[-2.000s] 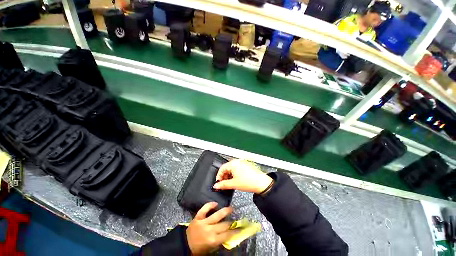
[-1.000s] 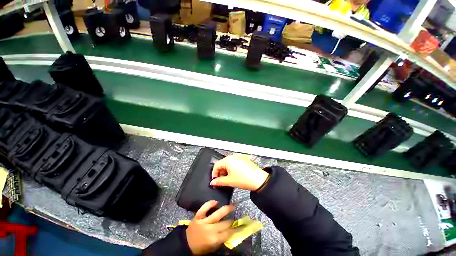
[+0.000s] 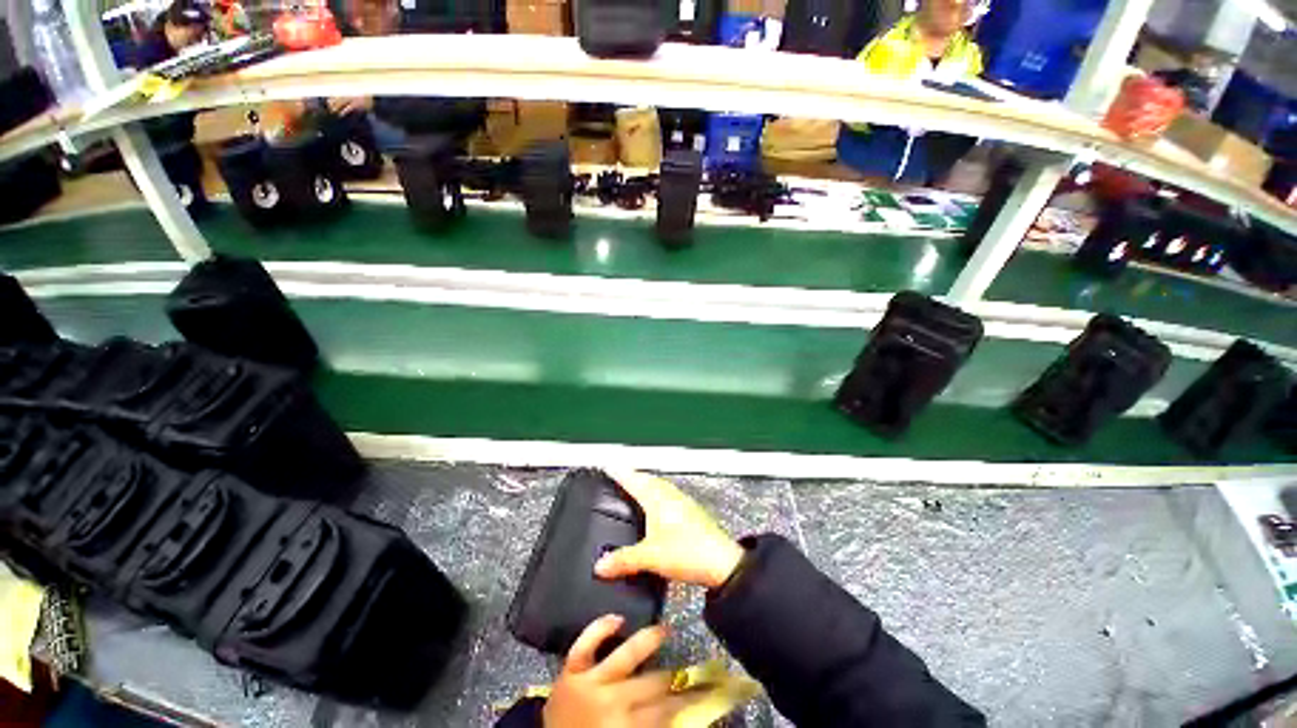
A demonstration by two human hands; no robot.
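A black speaker cabinet point(image 3: 562, 586) lies on the bench in front of me, flat face up. My right hand point(image 3: 666, 532) lies over its right side, thumb on the face and fingers over the far edge. My left hand point(image 3: 615, 688) is at its near edge, fingertips touching it, with yellow backing paper point(image 3: 716, 696) held under the palm. The left hand is partly cut off by the lower edge. No label can be made out on the face.
Two rows of black units point(image 3: 235, 569) fill the bench at left. The green conveyor point(image 3: 569, 413) runs beyond, with black units point(image 3: 908, 364) at right. A white shelf point(image 3: 740, 78) stands above, with people behind. Label sheets point(image 3: 20, 626) lie at the far left edge.
The view has tilted up. My right hand has changed from pinching fingertips on the face to spreading over the cabinet's far right edge. The left hand remains at the near edge.
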